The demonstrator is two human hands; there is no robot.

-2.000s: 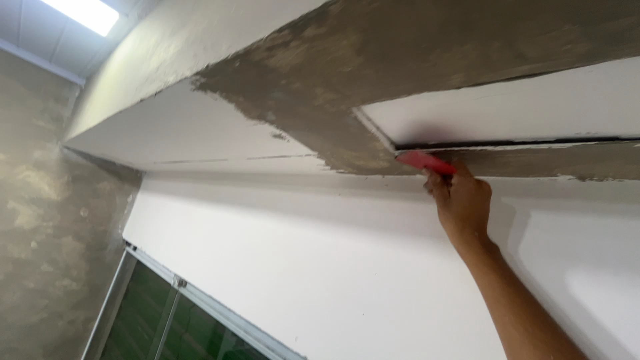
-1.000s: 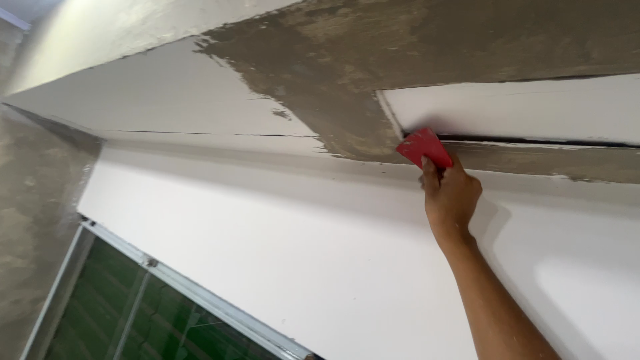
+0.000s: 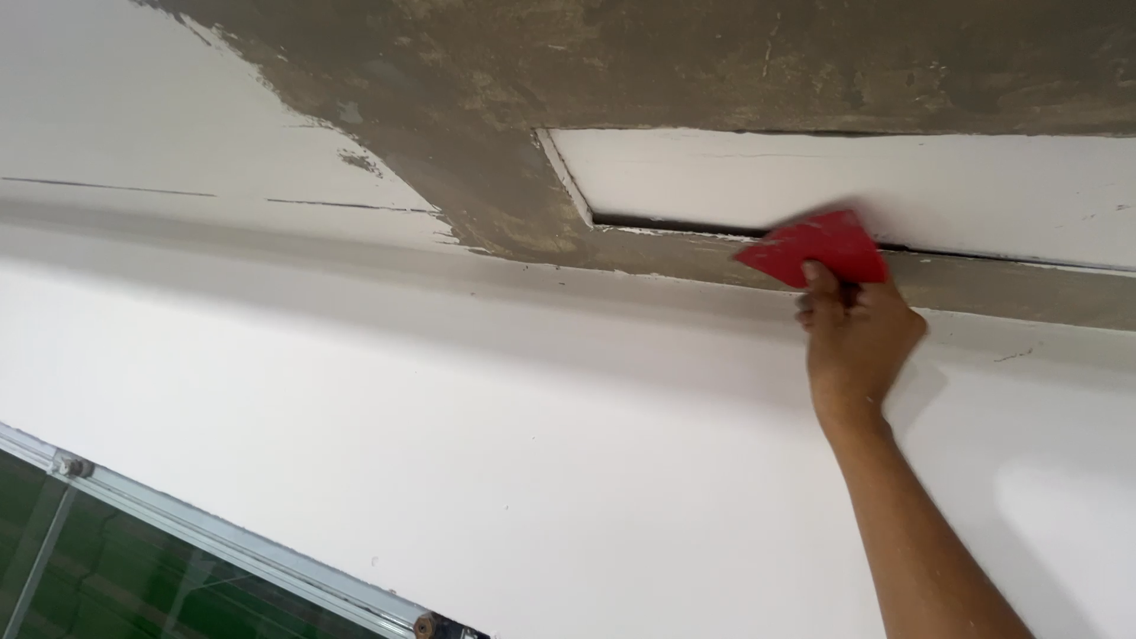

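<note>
My right hand (image 3: 856,346) reaches up from the lower right and is shut on a red plastic scraper (image 3: 821,248). The scraper lies over the narrow grey-brown coated strip (image 3: 674,253) and the long edge of a white recessed panel (image 3: 710,177) overhead. Between that strip and the panel runs a dark gap. Grey-brown coating (image 3: 497,80) surrounds the panel's visible sides and ends in a ragged edge against white ceiling (image 3: 160,106) on the left. Whether the scraper presses on the surface cannot be told. My left hand is out of view.
Below the coated strip spreads a white wall (image 3: 444,426). A metal sliding-window frame (image 3: 231,541) with green-looking glass (image 3: 133,568) crosses the lower left. Thin dark lines (image 3: 346,204) run along the white ceiling at the left.
My right hand, with the red scraper in it, has moved right along the strip, away from the panel's corner. The view has shifted and come closer.
</note>
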